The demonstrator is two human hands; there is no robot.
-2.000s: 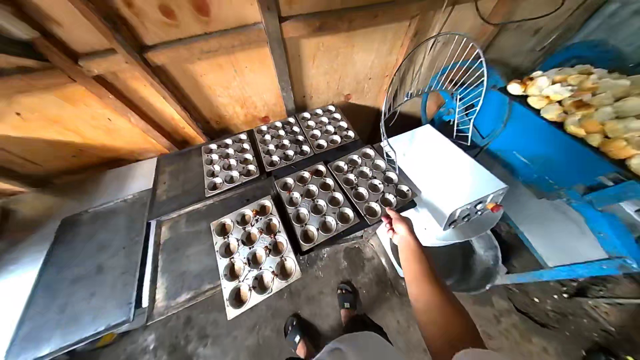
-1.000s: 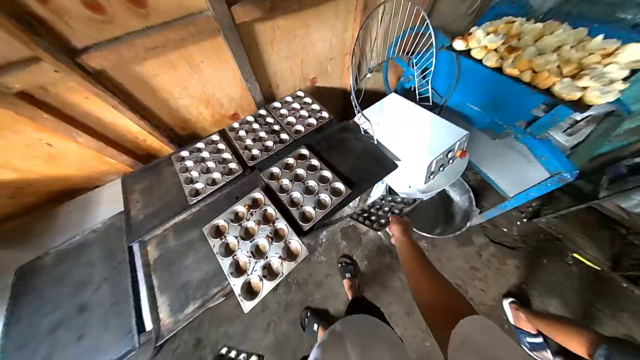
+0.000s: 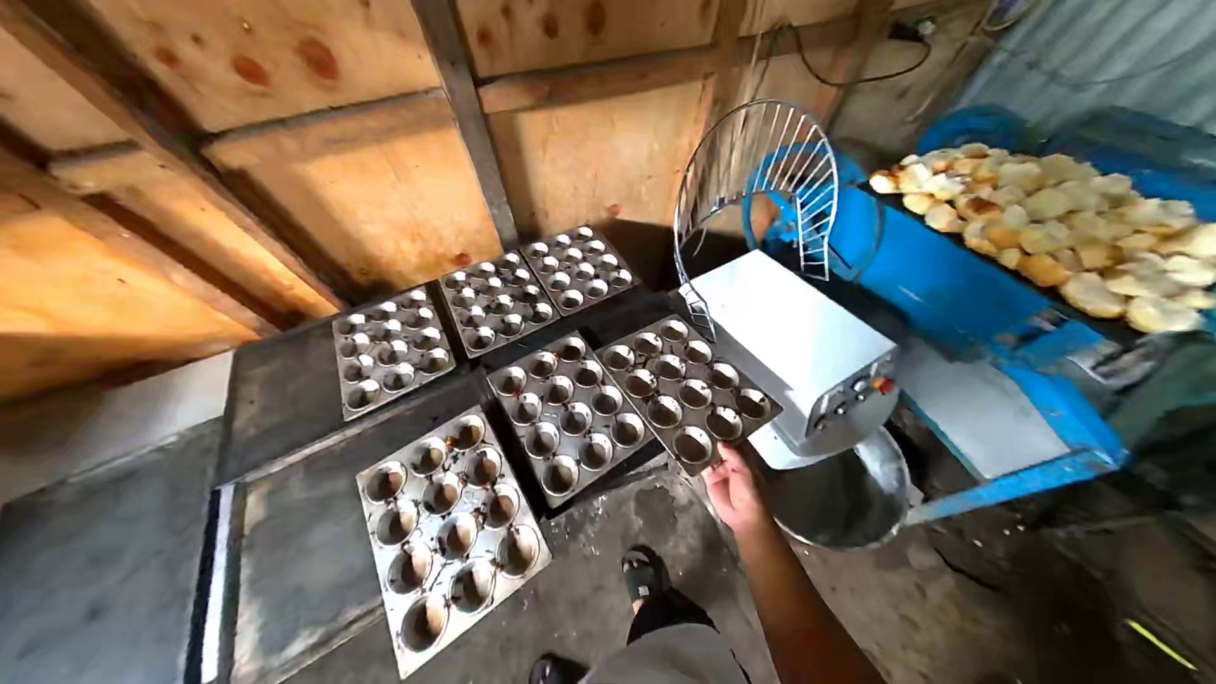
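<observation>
My right hand (image 3: 737,494) grips the near corner of a metal muffin pan (image 3: 669,365) at the right end of the dark work surface, thumb on the rim. This pan sits right beside another muffin pan (image 3: 593,448). Nearer to me on the left, a larger-looking muffin pan (image 3: 467,505) with brown residue around its cups lies at an angle, its near end jutting past the surface edge. Three more pans stand at the back by the wall: left (image 3: 410,323), middle (image 3: 520,285) and right (image 3: 600,302). My left hand is out of view.
A white-topped mixer (image 3: 788,323) with a wire guard (image 3: 817,204) and a metal bowl (image 3: 855,503) stands close on the right. Beyond it, pale bread-like pieces (image 3: 1054,209) are piled on a blue machine (image 3: 950,275). Dark flat trays (image 3: 104,551) extend left; a plywood wall (image 3: 361,190) bounds the back.
One second ago my right hand held a pan tilted and low beside the mixer bowl; now the pan is up beside the middle pan, much as two seconds ago. Another person's leg has left the view.
</observation>
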